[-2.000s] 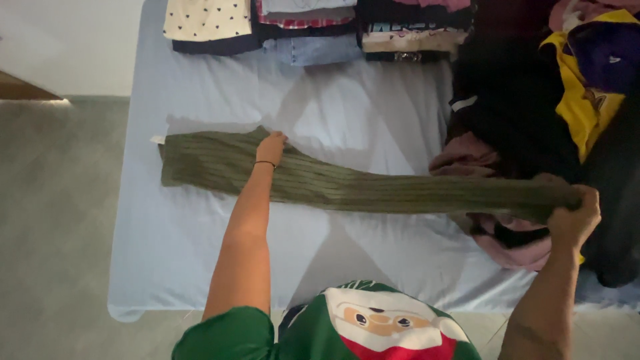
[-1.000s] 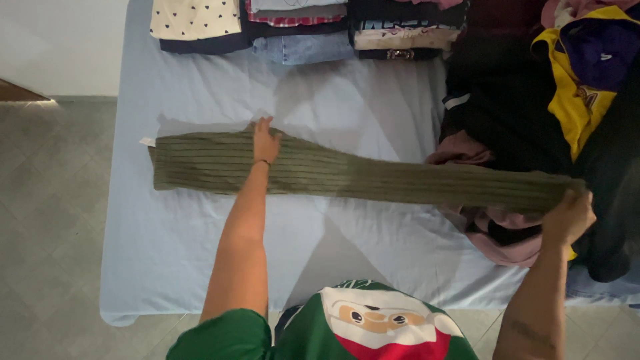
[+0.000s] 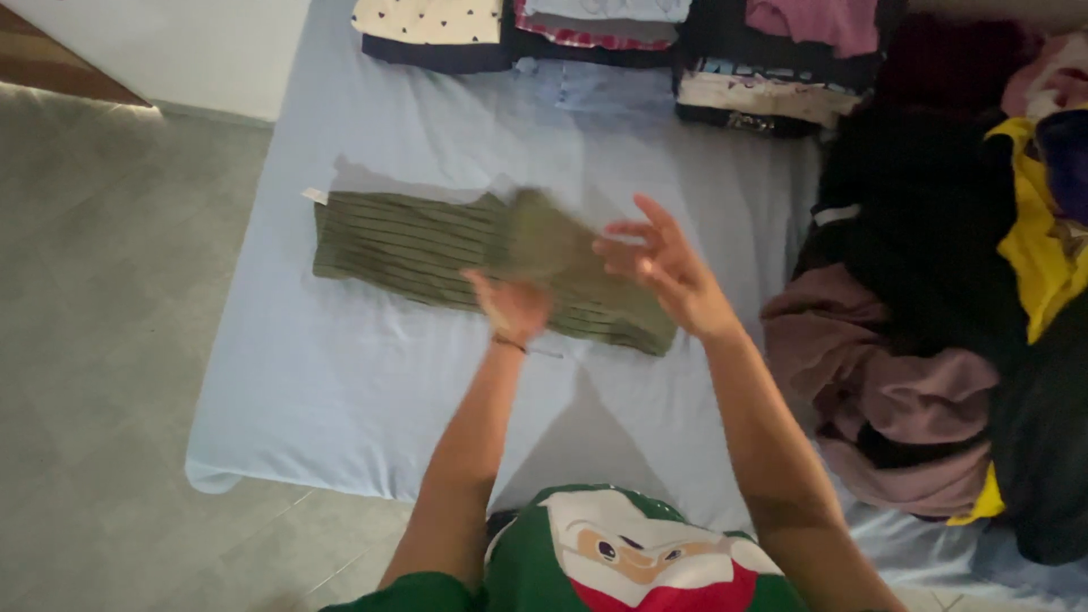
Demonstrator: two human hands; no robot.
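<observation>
A ribbed olive-green knit garment lies on the light blue bedsheet, its right part doubled back over itself toward the middle and blurred by motion. A white tag shows at its left end. My left hand, with a thin dark band at the wrist, is at the lower edge of the folded part, blurred, so its hold cannot be made out. Over the right end of the garment, my right hand is raised with fingers spread and nothing in it.
Folded clothes in stacks line the far side of the bed, with folded denim among them. A loose heap of clothes covers the right side: black, dusty pink and yellow pieces. Grey floor lies to the left.
The garment was stretched out long, its right end in my right hand over the heap. That end has come left, folded over, and my right hand has let go.
</observation>
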